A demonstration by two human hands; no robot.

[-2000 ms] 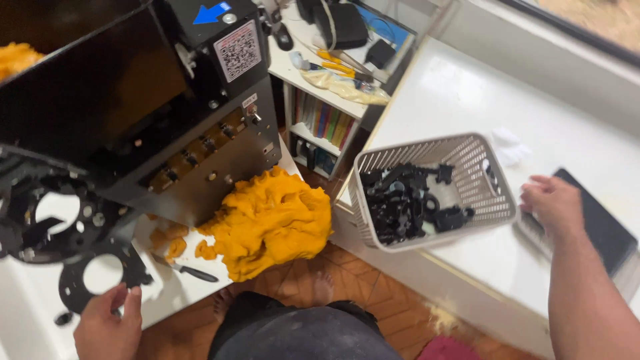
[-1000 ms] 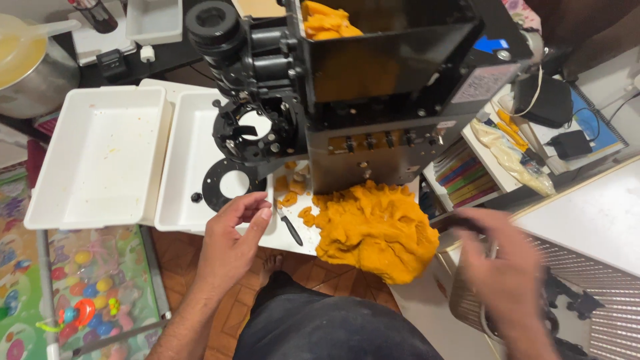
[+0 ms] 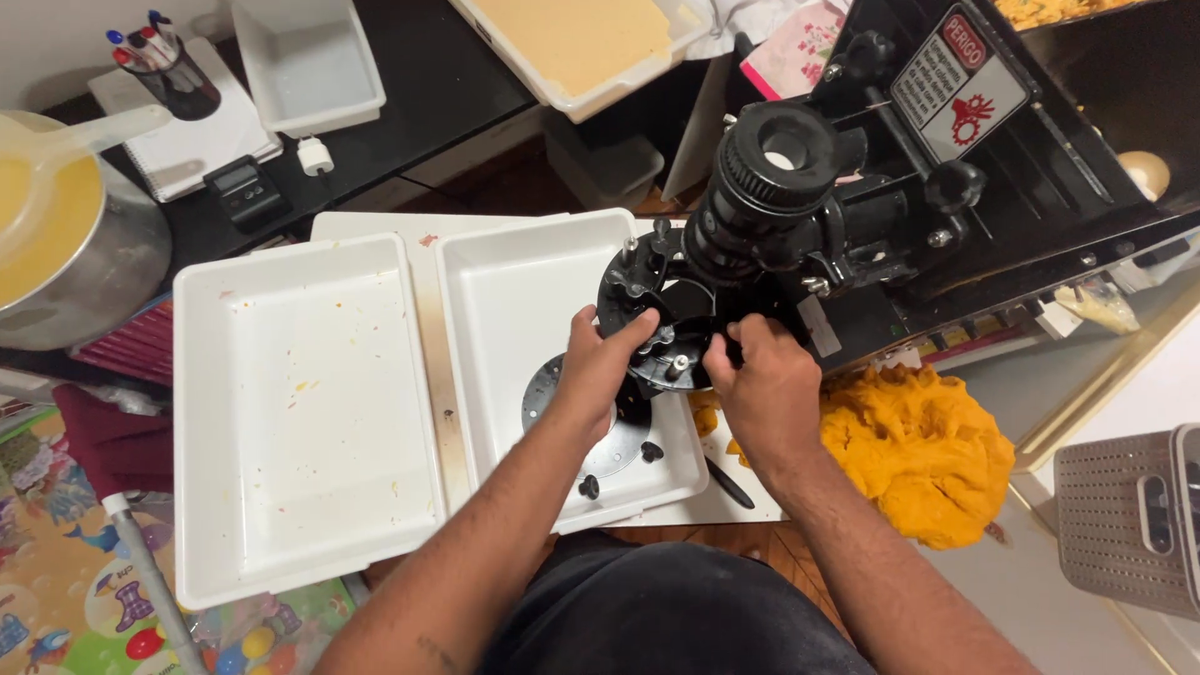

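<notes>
My left hand (image 3: 600,375) is at the left rim of a round black machine head (image 3: 623,281), its thumb on top near a black wing knob. My right hand (image 3: 769,375) pinches at the right side of the same head, with a thin black part at the fingertips; what it is cannot be made out. A black ribbed outlet tube (image 3: 759,197) rises behind them. Beneath, a flat black ring plate (image 3: 544,398) and two small black knobs (image 3: 651,452) lie in a white plastic tray (image 3: 487,375). A large orange dough mass (image 3: 919,450) sits right of my right hand.
A second white tray (image 3: 300,403), holding crumbs, stands at left. A black-handled knife (image 3: 729,483) lies near the dough. The machine's black housing (image 3: 1022,178) bears a warning sign. A metal pot (image 3: 122,253) is far left, a perforated basket (image 3: 1116,525) far right.
Both hands have come together at the round machine head; earlier my right hand was by the basket and my left near the tray's front. The view has swung left.
</notes>
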